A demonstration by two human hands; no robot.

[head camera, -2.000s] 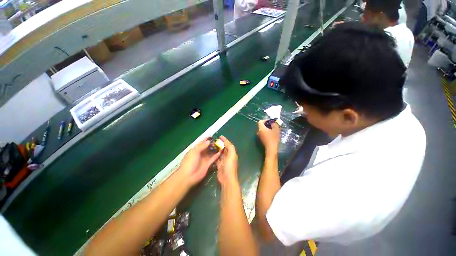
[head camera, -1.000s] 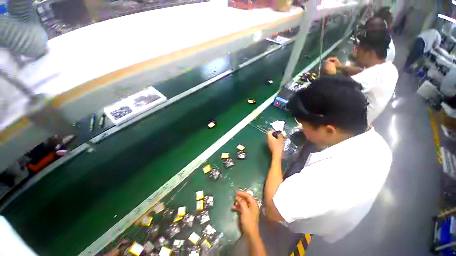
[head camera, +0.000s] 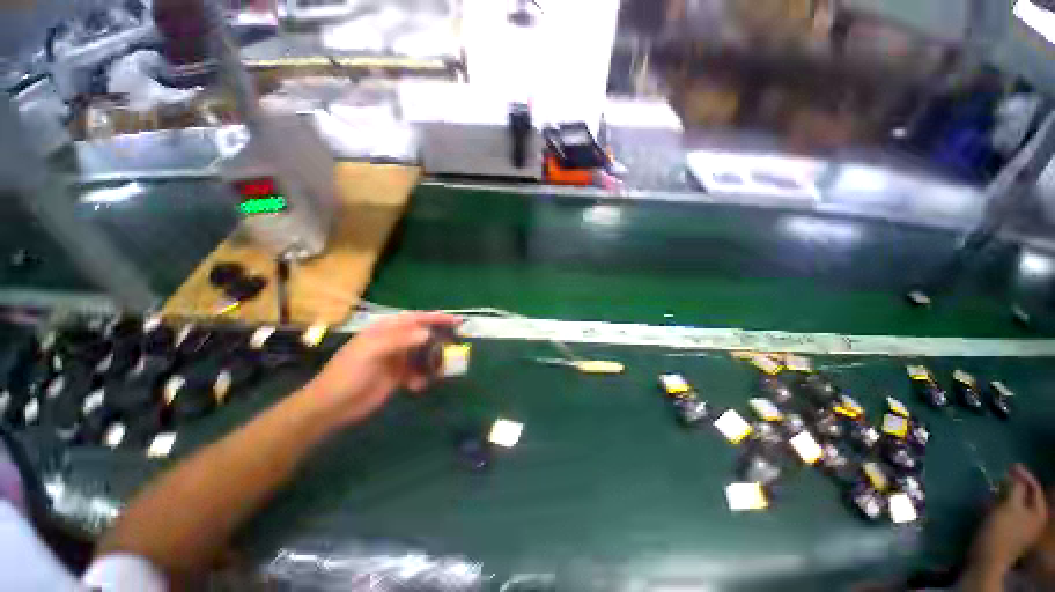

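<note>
My left hand (head camera: 388, 364) holds a dark electronic unit by its rounded body, its pale battery (head camera: 457, 360) sticking out to the right, above the green surface. Another unit with a white battery (head camera: 506, 434) lies just below the hand. The yellow-handled probe (head camera: 598, 367) lies to the right, with a thin wire running left. At the right edge a blurred, cut-off hand (head camera: 1018, 509), apparently my right, is low over the surface beside the unit pile; its fingers are unclear. A pile of shiny units (head camera: 804, 445) is at right, and rows of dark units (head camera: 174, 387) at left.
A power supply (head camera: 283, 191) with red and green digits stands on a wooden board (head camera: 382, 220), black round parts (head camera: 237, 281) beside it. A pale strip (head camera: 648, 335) crosses behind the units. Beyond are a black-and-orange device (head camera: 576, 153) and a white tray (head camera: 758, 176).
The view has swung left, bringing in the power supply, board, probe and left rows. My left hand now shows clearly with a unit. My right hand appears at the far right edge.
</note>
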